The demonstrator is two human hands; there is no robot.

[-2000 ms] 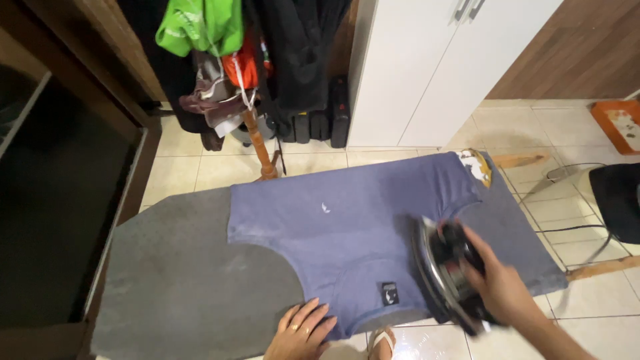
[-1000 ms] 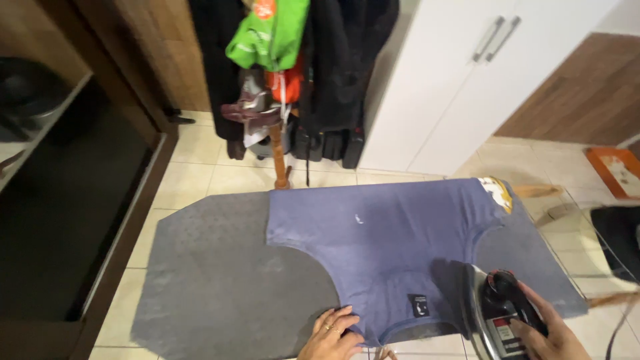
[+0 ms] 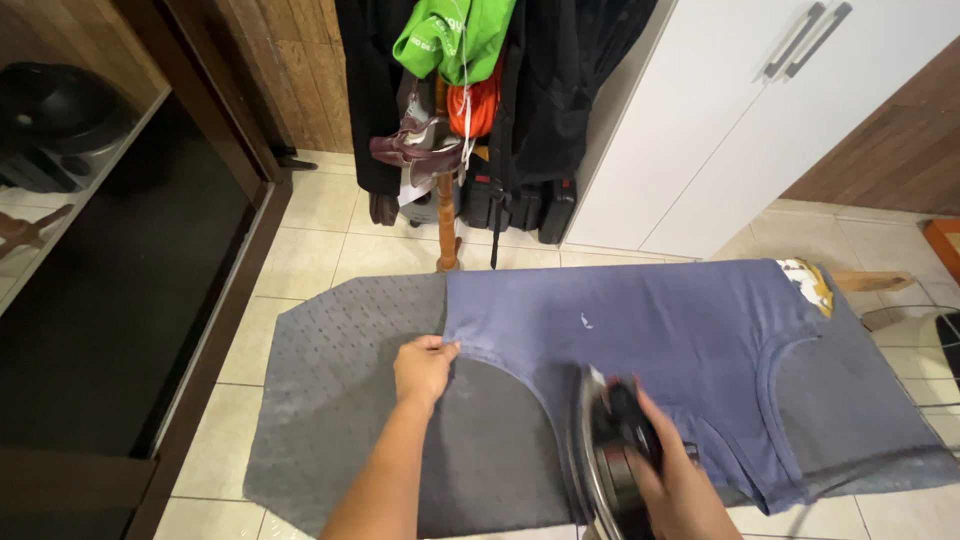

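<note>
A blue sleeveless garment [image 3: 637, 315] lies flat across the grey ironing board [image 3: 352, 450], with a small white mark on its fabric. With its fingertips, my left hand [image 3: 425, 367] pinches the garment's edge at the left, near the top of the curved armhole. My right hand [image 3: 667, 465] grips the handle of a clothes iron [image 3: 615, 457], which is blurred and stands over the lower left part of the garment, its tip pointing away from me. Whether its soleplate touches the fabric I cannot tell. The iron covers part of the neckline area.
Beyond the board stand a wooden coat rack [image 3: 447, 225] hung with dark clothes and a green bag [image 3: 457, 37], and a white cabinet [image 3: 697, 135]. A dark-framed glass-fronted unit [image 3: 127, 300] is at the left. The iron's cord [image 3: 862, 465] trails over the board's right end.
My left hand has moved from the garment's near edge to its left edge and taken hold of it there. The iron in my right hand has moved left across the garment.
</note>
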